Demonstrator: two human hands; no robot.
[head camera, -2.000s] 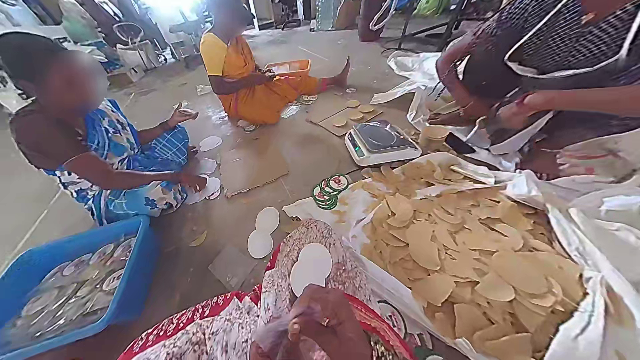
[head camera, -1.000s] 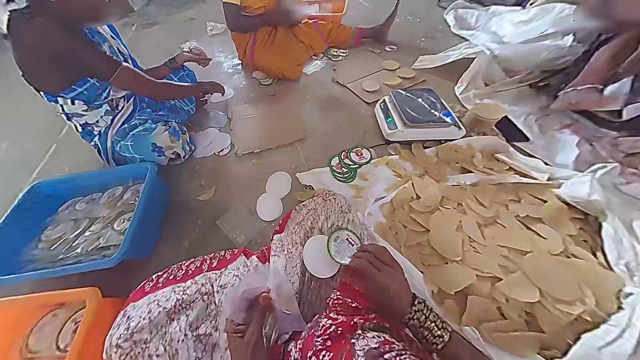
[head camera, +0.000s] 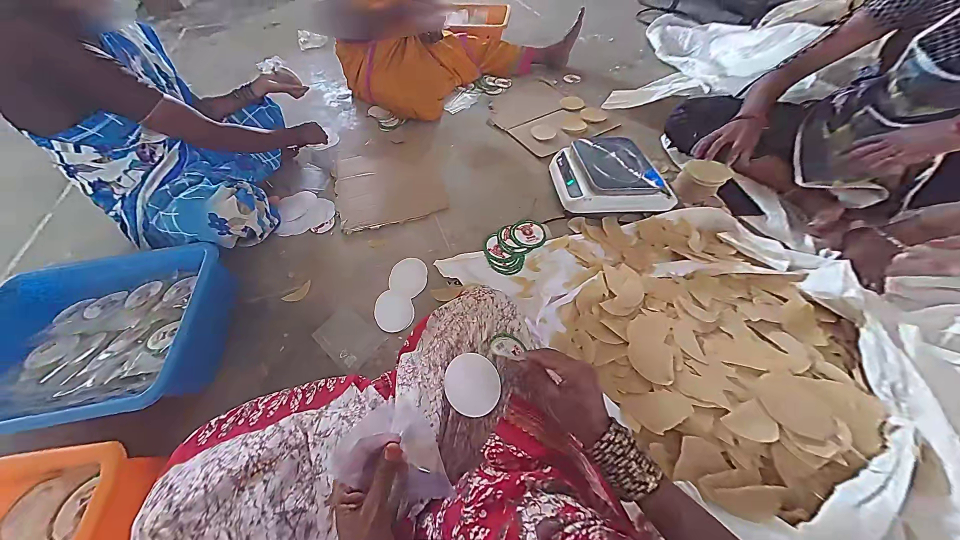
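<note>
My left hand, low in the view, holds a clear plastic bag pinched under the thumb. My right hand, with a patterned bangle or cuff at the wrist, pinches a round green-edged printed label by its edge. Just left of those fingers a white disc lies on the patterned cloth over my lap. Two more white discs overlap on the floor beyond my knee. A small stack of green-edged labels sits at the corner of a white sheet.
Thin tan pieces are heaped on the white sheet at right. A digital scale stands behind them. At left are a blue tub of bagged discs and an orange tub. Co-workers sit at left, ahead and right; cardboard lies between.
Two seconds ago my hands were close together on my lap; now they are apart. Since one second ago the label has moved off the white disc's edge slightly to the right. The view has tilted down.
</note>
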